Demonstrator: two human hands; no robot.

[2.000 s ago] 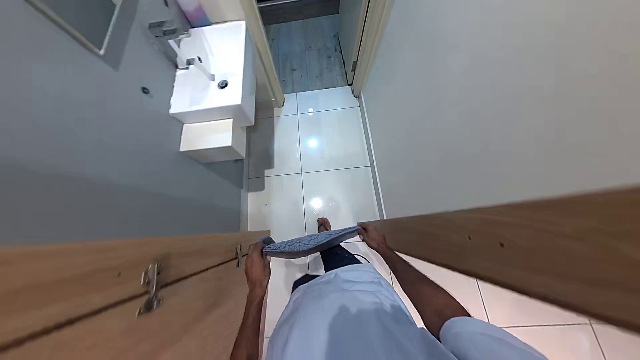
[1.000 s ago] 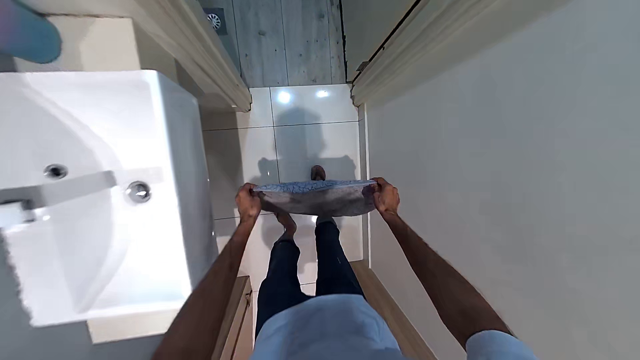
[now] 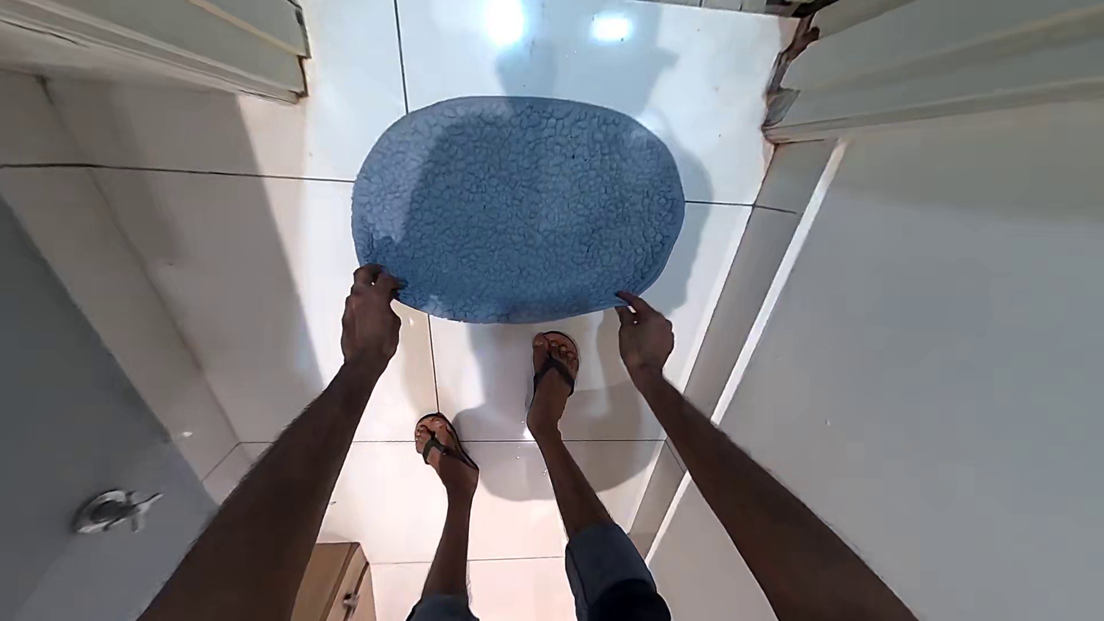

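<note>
An oval blue textured bath mat (image 3: 517, 207) lies spread out over the white floor tiles, in front of my feet in flip-flops. My left hand (image 3: 371, 319) pinches the mat's near left edge between thumb and fingers. At the near right edge, my right hand (image 3: 644, 332) holds the rim with thumb and fingertips. The underside of the mat is hidden.
Door frame posts stand at the upper left (image 3: 250, 52) and upper right (image 3: 906, 69). A pale wall (image 3: 940, 345) runs along the right. A metal valve (image 3: 115, 511) juts from the grey wall at left. A wooden cabinet (image 3: 332, 578) is at the bottom.
The mat hung stretched between my hands and now lies spread over the tiles. Both hands have gone down with it. The view has moved closer to the floor, and the washbasin is out of sight.
</note>
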